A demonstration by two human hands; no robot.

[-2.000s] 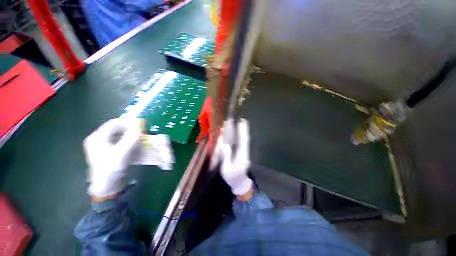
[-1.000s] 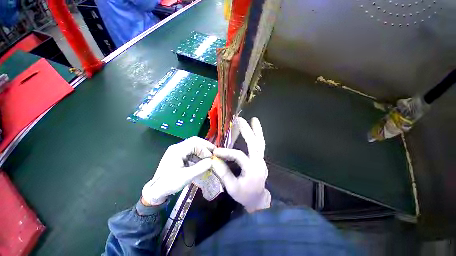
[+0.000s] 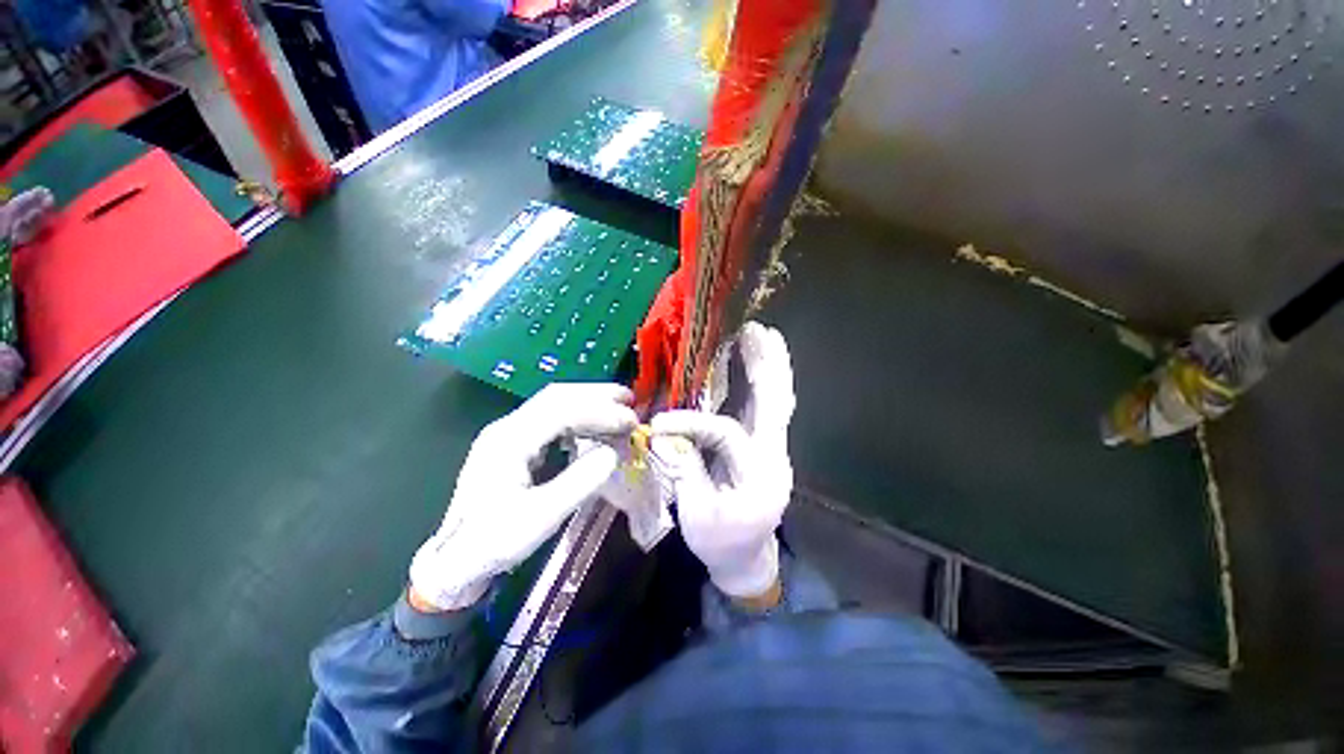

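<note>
My left hand [image 3: 516, 494], in a white glove, pinches a small white paper sheet with a yellow band [image 3: 643, 498] at the booth's left edge. My right hand [image 3: 730, 479], also in a white glove, pinches the same sheet from the right, thumb and finger at the yellow part. Its other fingers point up along the booth post. The fingertips of both hands meet and partly hide the sheet. A green circuit board [image 3: 553, 302] lies on the green belt just beyond my hands. A second circuit board [image 3: 622, 148] lies behind it.
A hose nozzle [image 3: 1179, 395] wrapped in dirty white and yellow hangs inside the metal booth [image 3: 1017, 133] at right. A red-wrapped post [image 3: 737, 177] stands between belt and booth. A red pad [image 3: 52, 626] lies at left. A person in blue [image 3: 406, 59] and a red mat [image 3: 140, 243] are beyond the belt.
My left hand has moved right, away from the board, bringing the sheet to my right hand. Both now hold it slightly higher than a second ago. The view has shifted slightly.
</note>
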